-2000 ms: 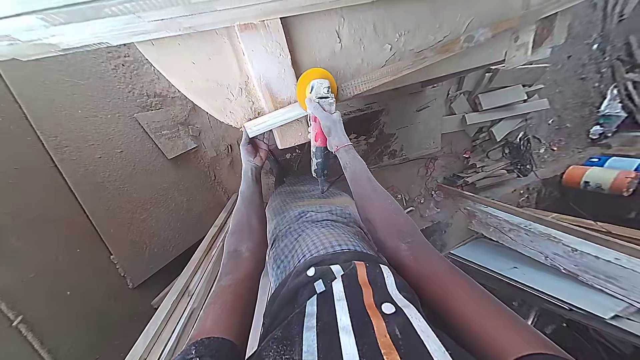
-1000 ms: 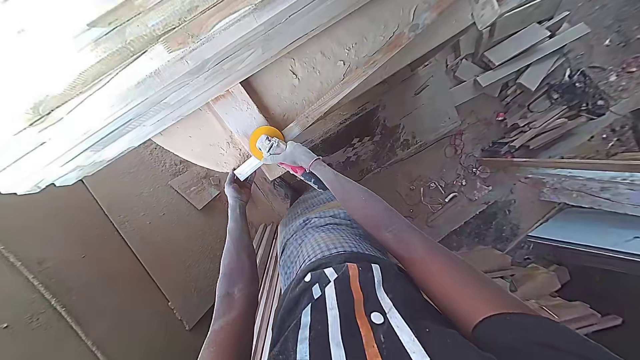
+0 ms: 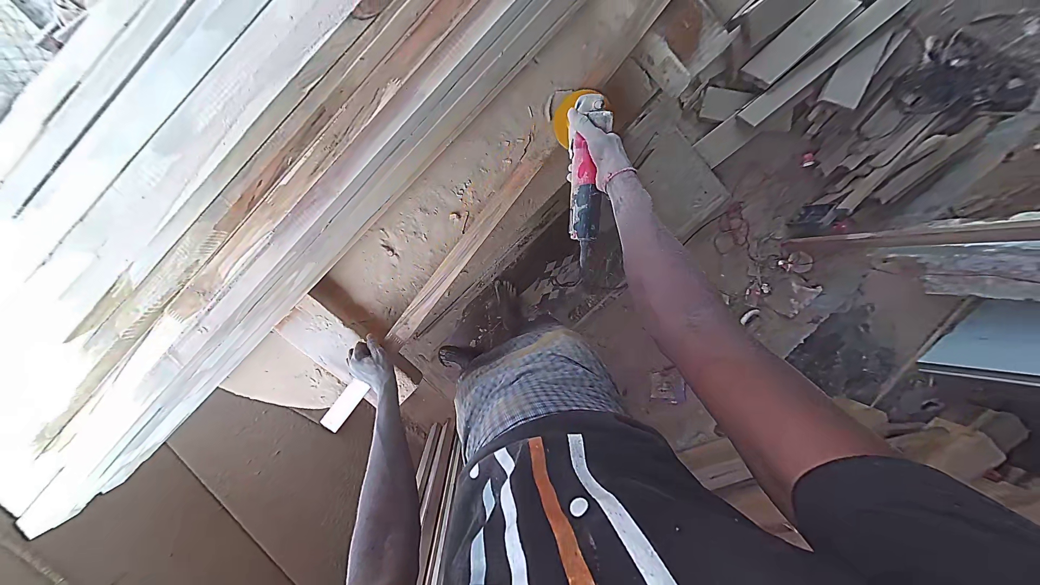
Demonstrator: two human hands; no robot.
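Observation:
My right hand (image 3: 600, 146) grips an angle grinder (image 3: 584, 191) around its red body, near the head. The grinder has a yellow disc (image 3: 569, 118) and a dark rear handle end that points toward me. The disc lies over the dusty board beyond my legs, at the upper middle; whether it touches the board or spins I cannot tell. My left hand (image 3: 371, 366), lower and to the left, is closed on a short pale wood strip (image 3: 344, 405), whose white end sticks out below the fingers. That hand is close to a wooden crosspiece (image 3: 325, 341).
Long pale planks (image 3: 268, 179) run diagonally across the upper left. Wood offcuts (image 3: 812, 57) lie piled at the upper right, with tangled thin cord (image 3: 735, 227) on the ground. Large brown sheets (image 3: 244, 479) lie at lower left. Narrow strips (image 3: 435, 496) stand beside my left forearm.
My right hand has moved the grinder away from the wood strip, to the right. Earlier the disc was at the strip's end. My left hand still holds the strip. The view has turned.

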